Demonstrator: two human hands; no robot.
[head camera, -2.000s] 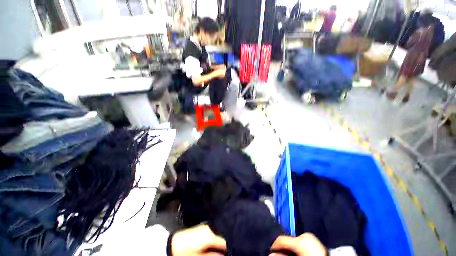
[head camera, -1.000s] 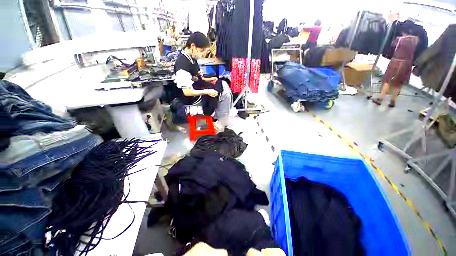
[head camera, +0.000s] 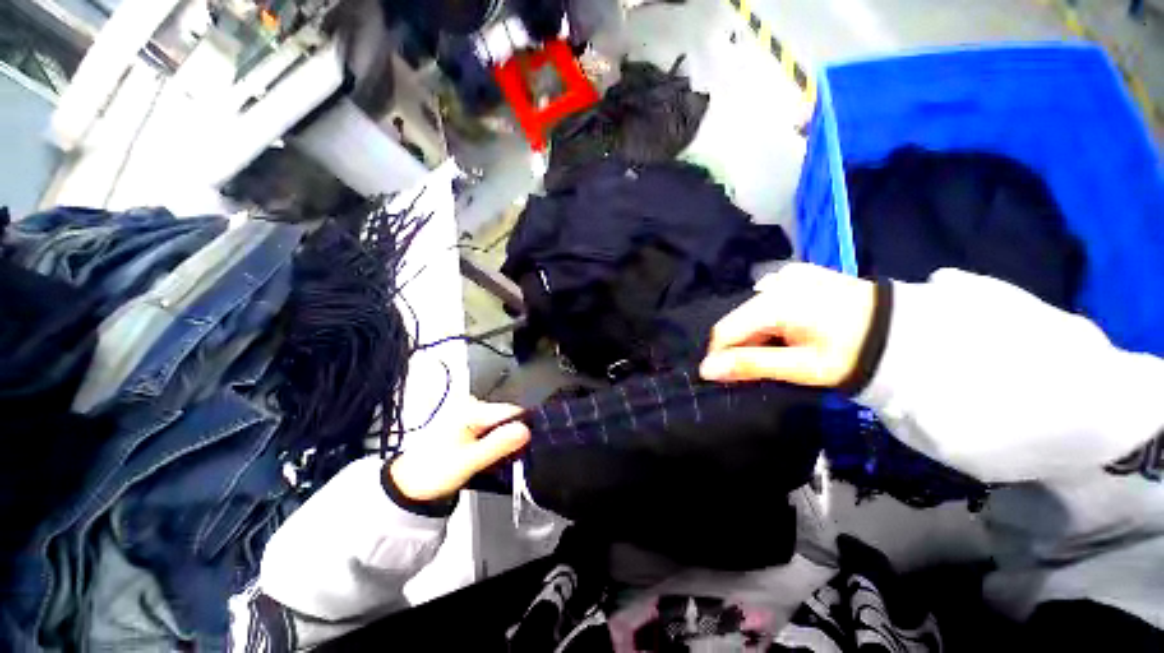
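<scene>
A black garment (head camera: 664, 485) lies over my lap. Its elastic waistband (head camera: 619, 406) is stretched between my hands and shows pale dashed lines. My left hand (head camera: 457, 449) pinches the waistband's left end between thumb and fingers. My right hand (head camera: 794, 329) grips it farther right and a little higher. A small white loop (head camera: 526, 500) hangs below my left hand. No cord or tool can be made out at my fingertips.
A black garment pile (head camera: 638, 242) lies just beyond my hands, with a red stool (head camera: 549, 89) behind. A blue crate (head camera: 836, 179) holding black cloth is at right. A white table (head camera: 440, 274) bears a black cord bundle (head camera: 338, 338); folded denim (head camera: 153, 383) is at far left.
The view has tilted down and turned. My hands, barely in view at the bottom edge a second ago, now show fully, apart, with the waistband stretched between them.
</scene>
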